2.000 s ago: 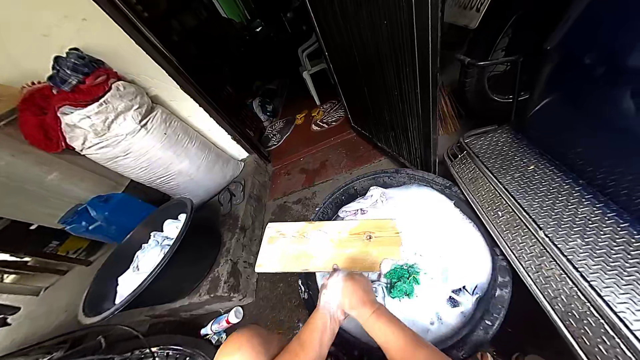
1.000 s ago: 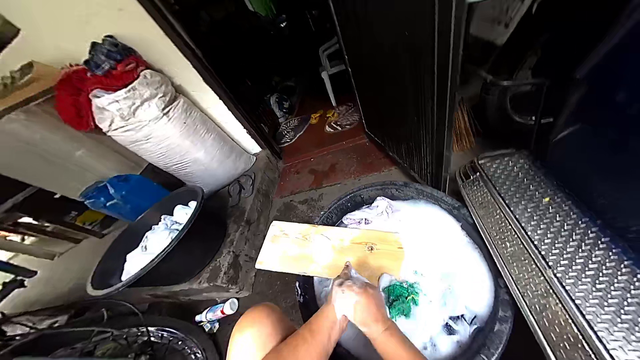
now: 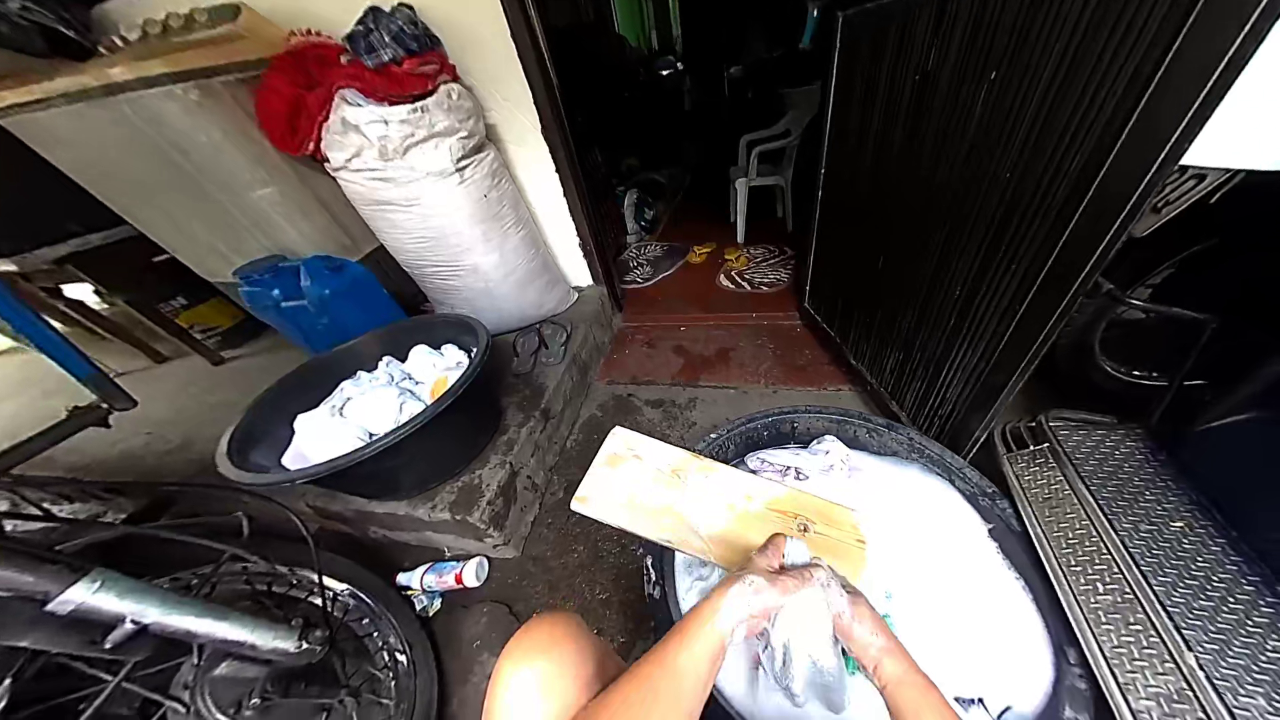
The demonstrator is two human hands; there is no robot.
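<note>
Both my hands are together over a black basin [image 3: 1010, 500] full of white suds, gripping a wet, pale cloth [image 3: 800, 650] that hangs down between them. My left hand [image 3: 762, 590], lathered with foam, is on the left side of the cloth, and my right hand [image 3: 845, 605] is on its right side. Just beyond the hands a wooden board [image 3: 690, 495] lies slantwise across the basin's left part. Another light cloth [image 3: 800, 460] shows in the suds near the far rim. A bit of green [image 3: 852, 662] is partly hidden behind my right hand.
Left, a second black basin [image 3: 480, 400] holds white clothes [image 3: 375, 400] beside a blue jug [image 3: 315, 300] and a full white sack [image 3: 450, 210]. A bottle [image 3: 445, 574] lies near a spoked wheel [image 3: 330, 620]. A metal step [image 3: 1130, 560] borders the right; a dark door [image 3: 920, 200] stands ajar beyond.
The pale cloth now hangs visibly from my hands, where earlier they were clasped low by the board. The green item, plain before, is mostly hidden. The view has shifted.
</note>
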